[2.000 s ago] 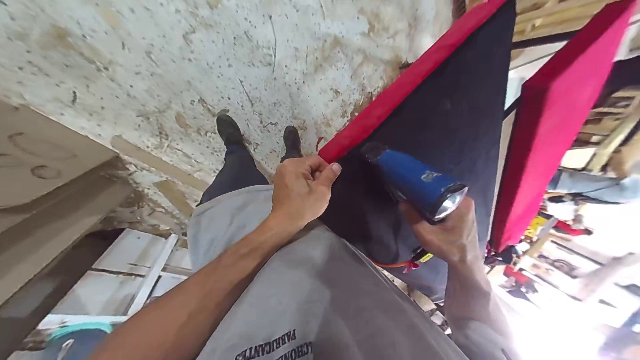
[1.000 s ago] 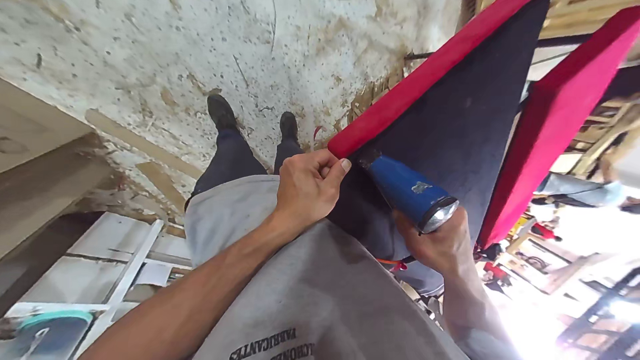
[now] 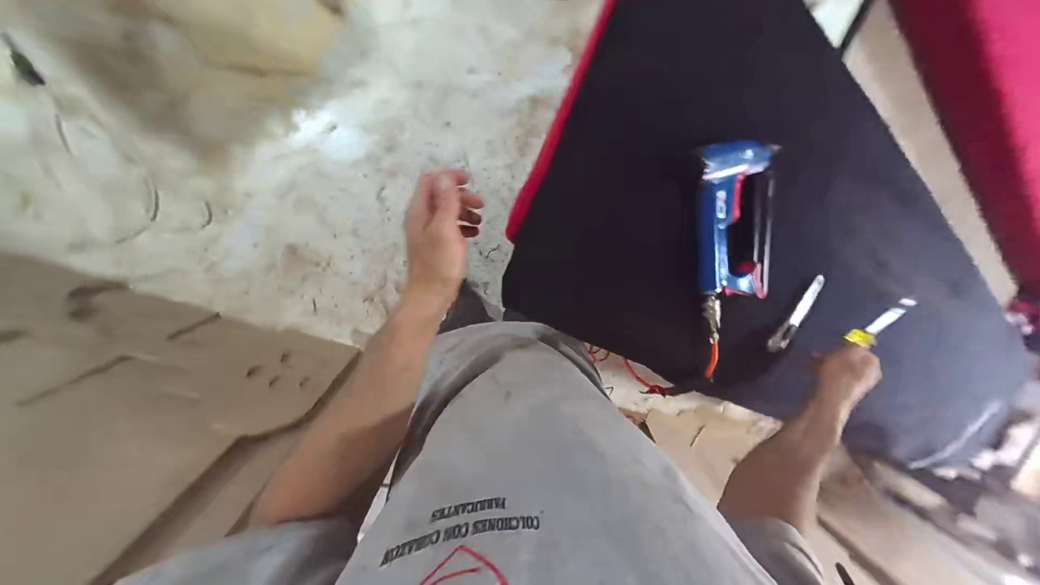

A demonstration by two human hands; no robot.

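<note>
My right hand [image 3: 849, 374] is closed around a yellow-handled tool [image 3: 879, 323] with a flat metal blade, over the near right part of a dark fabric-covered panel [image 3: 642, 146] with red edging. On that panel lies a blue pneumatic stapler [image 3: 719, 219], its hose fitting toward me. Between stapler and right hand rests a slim tool [image 3: 796, 314] with a pale blade or body; its exact kind is unclear. My left hand [image 3: 443, 227] hangs over the floor, left of the panel's red edge, fingers loosely curled, holding nothing.
A red upholstered piece [image 3: 991, 106] stands at the upper right. Cardboard [image 3: 162, 382] lies at the lower left. An orange air hose [image 3: 642, 378] runs below the panel's near edge. The worn, stained floor [image 3: 325, 162] spreads across the upper left.
The blue stapler has left my right hand and lies on the panel; that hand now holds the yellow-handled tool. My left hand has let go of the red edge. The view has shifted strongly.
</note>
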